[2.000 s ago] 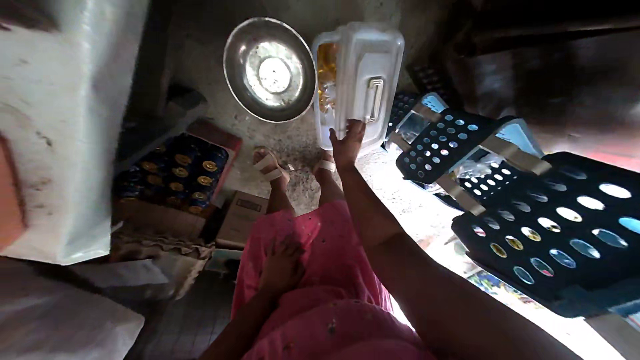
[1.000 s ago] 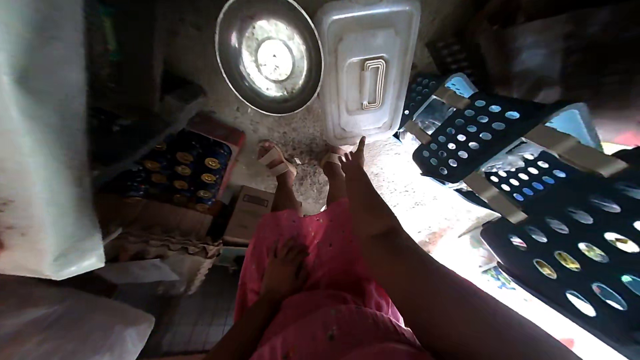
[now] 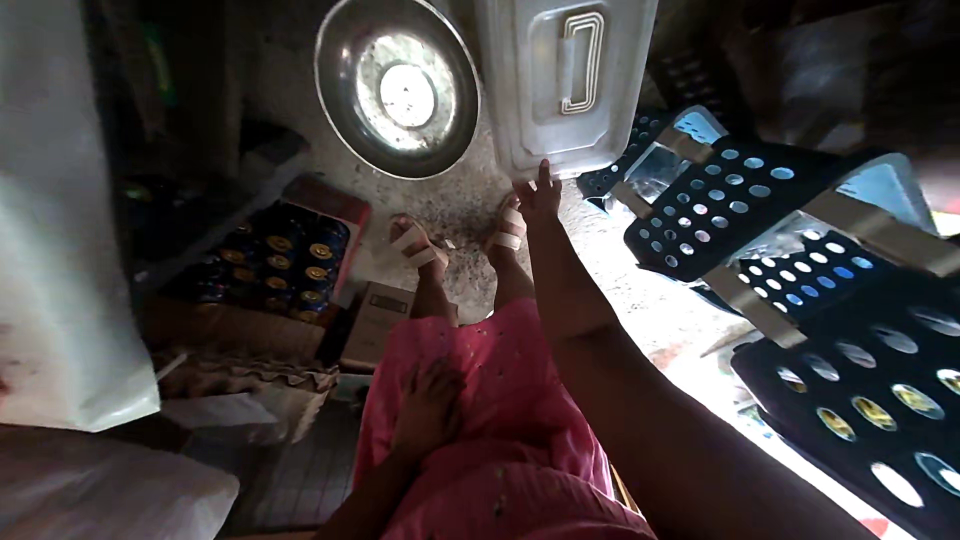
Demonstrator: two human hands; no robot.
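Observation:
My right hand (image 3: 541, 196) reaches forward, its fingers apart at the near edge of a closed plastic container's lid (image 3: 559, 142). A fingertip rests on or right by the lid's rim; contact is hard to tell. The whitish lid has a folded handle on top. To the container's left, a round metal basin (image 3: 341, 90) lies on the floor with nothing seen inside. My left hand (image 3: 435, 397) lies on the pink cloth over my lap, fingers slightly spread, holding nothing visible.
Black perforated racks (image 3: 757, 187) with tan straps stand at the right. At left are a tray of dark cans (image 3: 277, 262), a cardboard box (image 3: 379, 319) and a large white sack (image 3: 52, 225). My sandalled feet are on the rough floor (image 3: 465, 277).
The lid now covers the container, whose orange contents showed at its left side two seconds ago. My right hand has moved from the lid's top to its near edge. The view has shifted closer.

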